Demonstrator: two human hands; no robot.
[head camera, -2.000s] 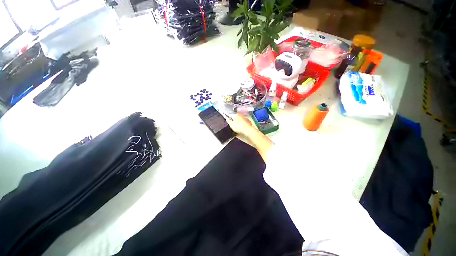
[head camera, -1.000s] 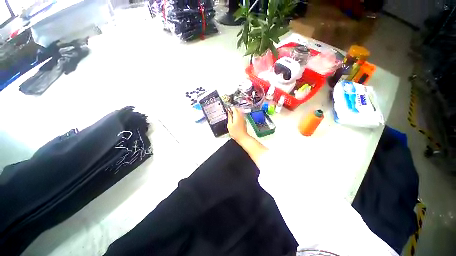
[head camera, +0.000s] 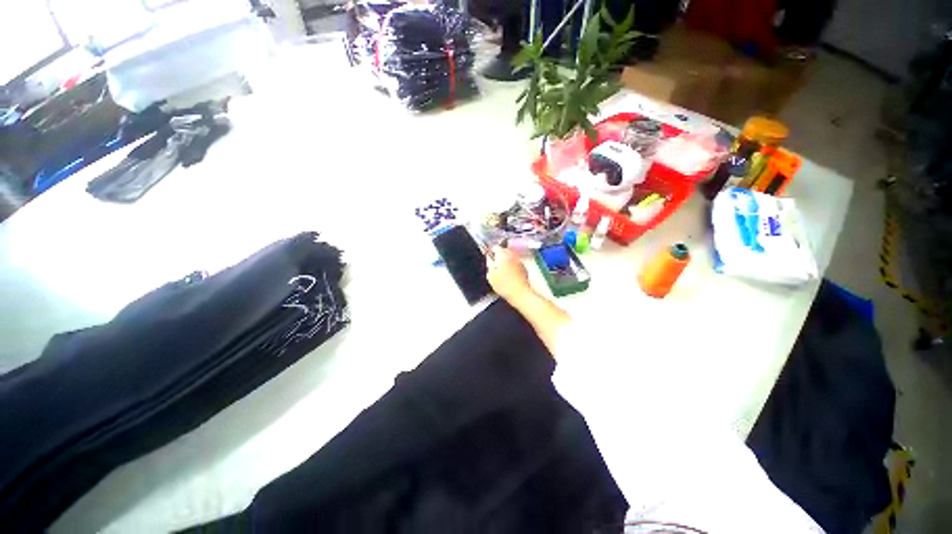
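Observation:
My right hand (head camera: 508, 273), in a white sleeve, is at the right edge of a dark mobile phone (head camera: 462, 265), with its fingers closed on that edge. The phone's screen is dark, and the phone looks low over or on the pale table. A black garment panel (head camera: 449, 428) is spread from near my wrist down to the bottom edge of the picture. My left hand is not in view.
A thick black bundle of panels (head camera: 167, 349) lies left. Beyond the phone are small dark pieces (head camera: 436, 214) and a dish of notions (head camera: 527, 217). Right are a green box (head camera: 563, 269), orange thread cone (head camera: 664, 270), red basket (head camera: 652, 217), plant (head camera: 569, 89) and white-blue pack (head camera: 762, 238).
One second ago the phone was tilted up with a lit screen; now it looks flatter and its screen is dark. My right hand stays at its edge. The whole view has shifted slightly.

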